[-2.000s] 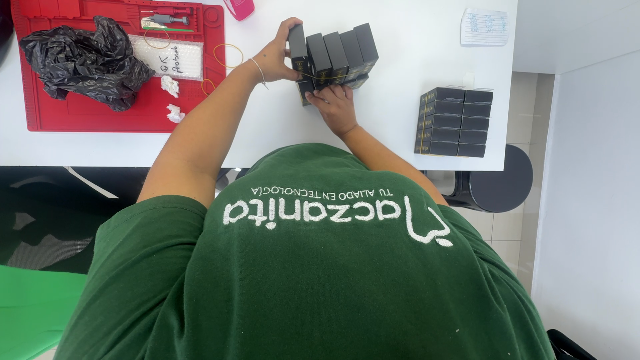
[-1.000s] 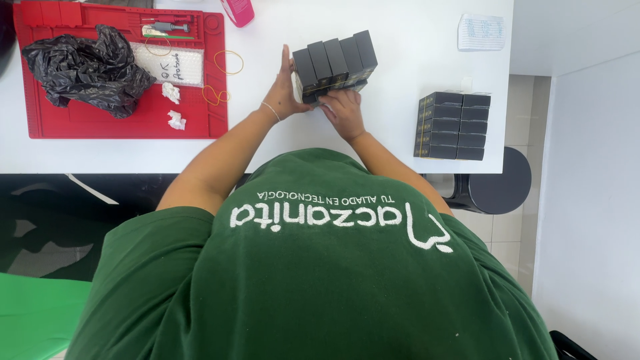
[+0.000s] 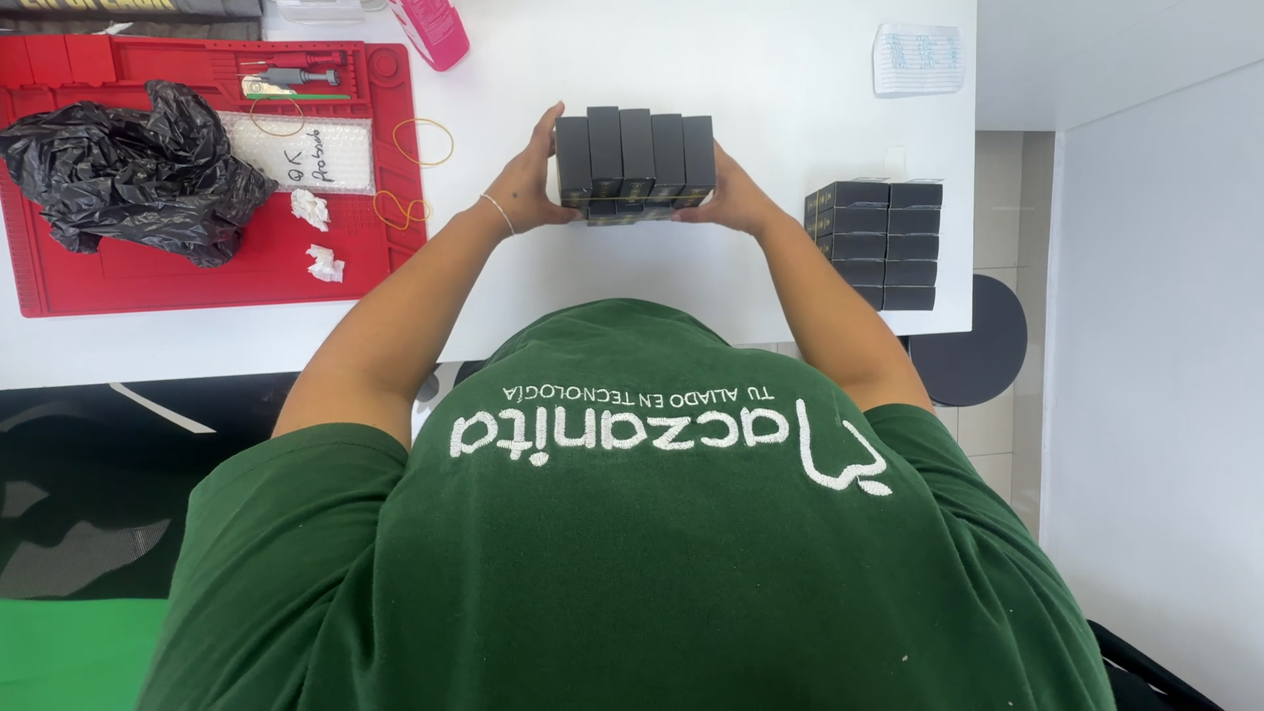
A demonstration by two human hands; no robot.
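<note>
Several small black cardboard boxes stand side by side as one bundle over the white table, their tops slightly uneven. A thin yellowish rubber band runs across their near side, and more dark boxes show just below it. My left hand presses the bundle's left end, thumb at the near corner and fingers along the side. Against the right end lies my right hand, its thumb at the near edge and its other fingers mostly hidden behind the boxes.
A second stack of black boxes stands at the table's right edge, below a paper slip. At left, a red work mat bears a crumpled black plastic bag, bubble wrap, a screwdriver and rubber bands. A pink bottle lies beyond.
My right hand has moved from the near side of the bundle to its right end. The bundle, tilted before, now sits squarer to me, with the rubber band showing across it.
</note>
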